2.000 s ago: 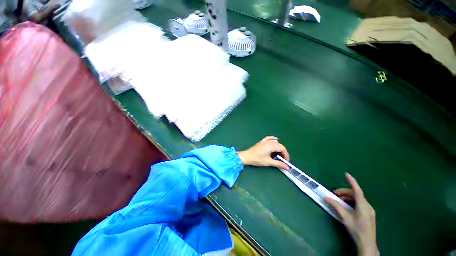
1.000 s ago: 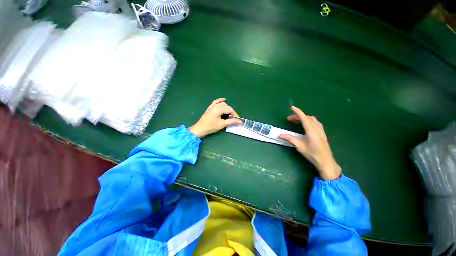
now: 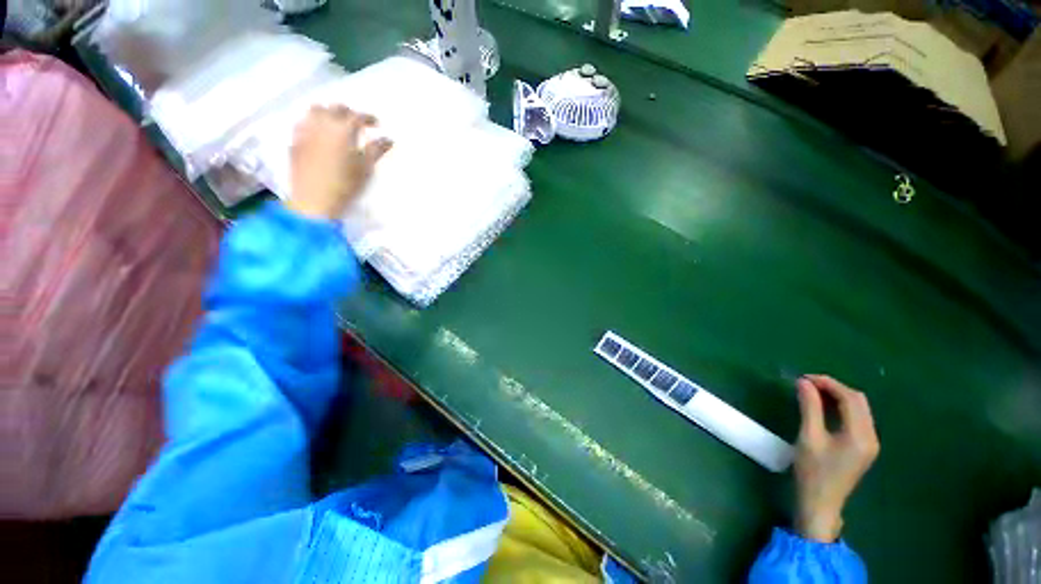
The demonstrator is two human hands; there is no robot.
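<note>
The label strip [image 3: 696,402] lies flat on the green bench, with several dark squares at its upper left and blank white at its lower right. My right hand [image 3: 836,451] is beside the blank end, its fingers bent and apart, with no held thing visible. Whether it touches the strip is unclear. My left hand [image 3: 333,160] is slightly blurred, over the stack of white bubble bags [image 3: 457,194], fingers apart, with nothing visibly held. Whether it touches the bags is unclear.
A mini fan [image 3: 579,105] and another behind the metal upright [image 3: 459,46] stand at the back. Brown cardboard [image 3: 885,57] is at far right, yellow rings [image 3: 903,188] nearer. A pink-red sack [image 3: 91,297] is at left, clear plastic bags [image 3: 1016,542] at lower right.
My left hand has left the strip and moved left and away onto the bubble bags. My right fingers are off the strip, which lies flat. The camera view has shifted and turned.
</note>
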